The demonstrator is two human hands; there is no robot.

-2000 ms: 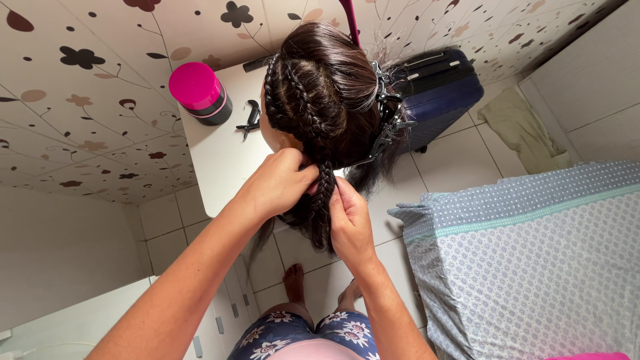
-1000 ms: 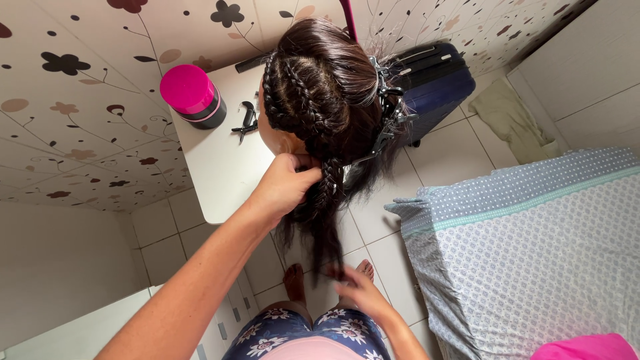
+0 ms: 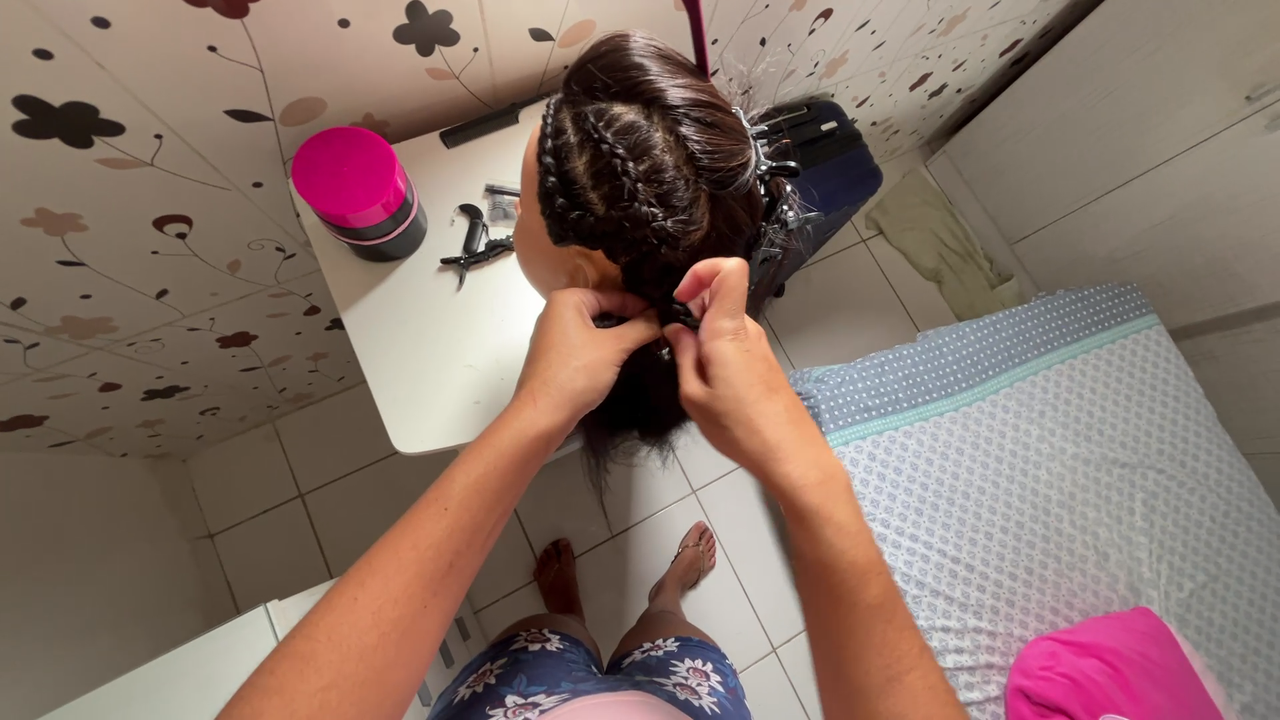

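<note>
A mannequin head (image 3: 560,255) with long dark hair stands at the edge of a white table. Thin braids (image 3: 625,175) run along its top and side, and metal hair clips (image 3: 770,165) gather hair at the back. My left hand (image 3: 590,345) pinches a dark braid just below the head's side. Close beside it on the right, my right hand (image 3: 715,320) has thumb and bent fingers on strands of the same hair. Loose hair (image 3: 640,400) hangs below both hands. The strands between the fingertips are partly hidden.
On the white table (image 3: 400,350) stand a pink-lidded black jar (image 3: 360,195), black hair clips (image 3: 475,250) and a black comb (image 3: 490,122). A dark blue suitcase (image 3: 830,190) is behind the head. To the right are a bed (image 3: 1020,450), a pink cloth (image 3: 1110,665) and a greenish cloth (image 3: 940,245).
A second ago my right hand was low, near the hair ends; it is now up beside my left hand at the braid. My left hand stays near the head's side.
</note>
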